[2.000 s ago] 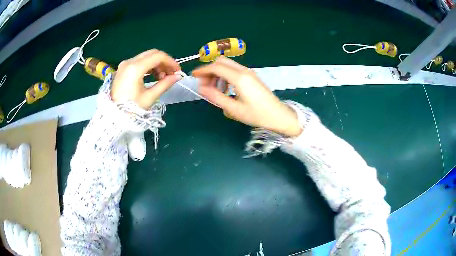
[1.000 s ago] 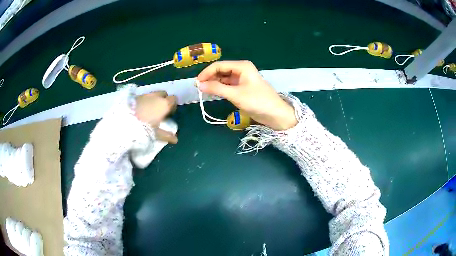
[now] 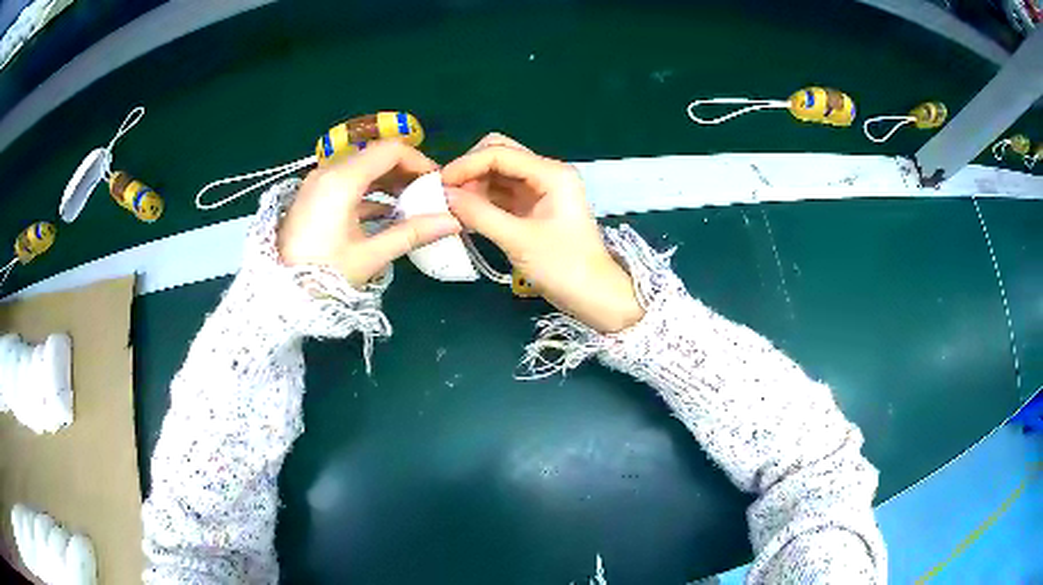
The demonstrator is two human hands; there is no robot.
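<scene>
My left hand point(image 3: 355, 217) holds a white oval hang tag point(image 3: 440, 246) between thumb and fingers, above the white edge rail. My right hand point(image 3: 543, 229) pinches at the tag's right edge, fingertips close to the left hand's. A white cord loop point(image 3: 490, 270) runs from behind the right fingers down to a yellow corded product point(image 3: 524, 283), mostly hidden behind the right hand. Whether the cord passes through the tag cannot be seen.
The green conveyor belt point(image 3: 595, 86) carries several yellow corded products, one with a tag point(image 3: 84, 185) at left. The edge rail point(image 3: 709, 181) meets a grey post point(image 3: 984, 109) at right. White tag stacks point(image 3: 37, 383) lie on the cardboard sheet point(image 3: 103, 400) at left.
My left hand has risen with a tag from the near surface to meet my right hand. The products on the belt have moved left.
</scene>
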